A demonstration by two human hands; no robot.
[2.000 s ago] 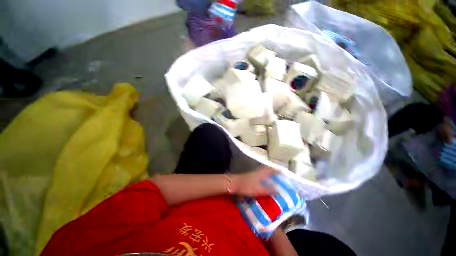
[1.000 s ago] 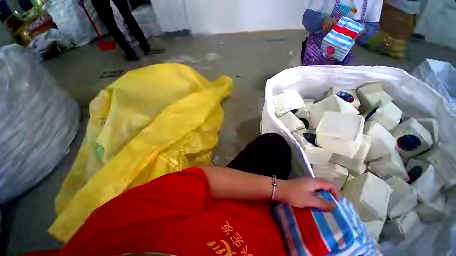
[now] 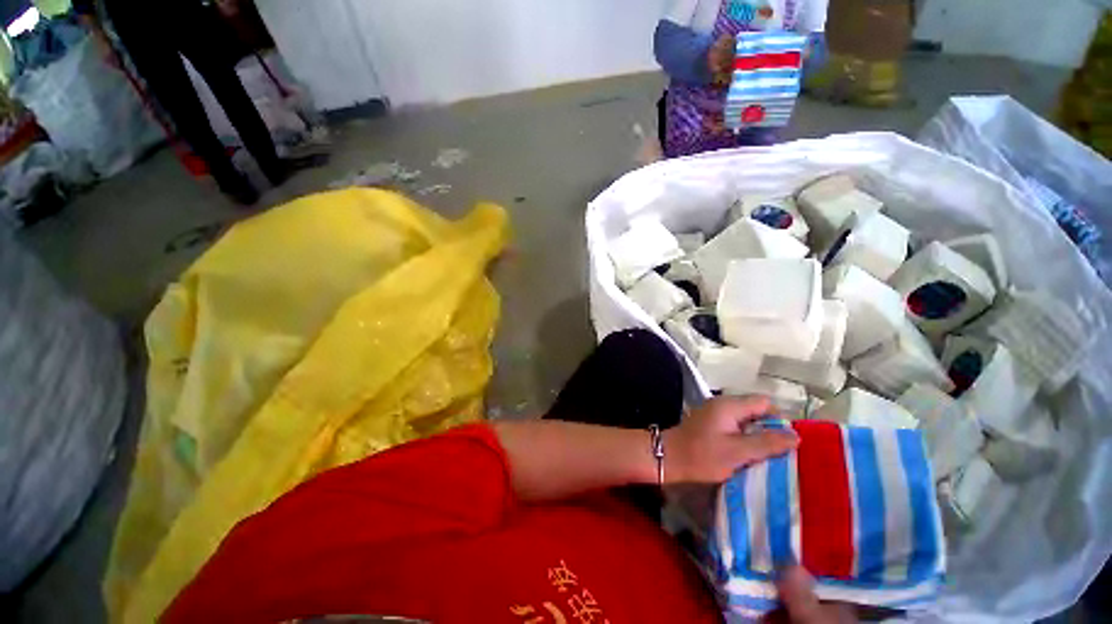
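A striped cover (image 3: 888, 506), light blue and white with a red band, is right side out and boxy over my lap, at the near rim of the central sack. My left hand (image 3: 719, 441) holds its upper left corner. My right hand (image 3: 801, 600) is at its lower edge, mostly cut off by the frame; its fingers touch the cover. The white central sack (image 3: 606, 262) holds several cream unturned covers (image 3: 771, 305), some with dark round openings.
A yellow sack (image 3: 262, 354) lies on the floor at left, with a large white sack (image 3: 49, 402) beyond it. A seated person (image 3: 695, 55) across the central sack holds a striped cover. Another person's legs (image 3: 217, 104) stand at upper left. A neighbouring white sack (image 3: 1018, 134) is at upper right.
The cover has risen into fuller view, with its red band now upright. My right fingers have come into view at its lower edge. The view has shifted slightly since one second ago.
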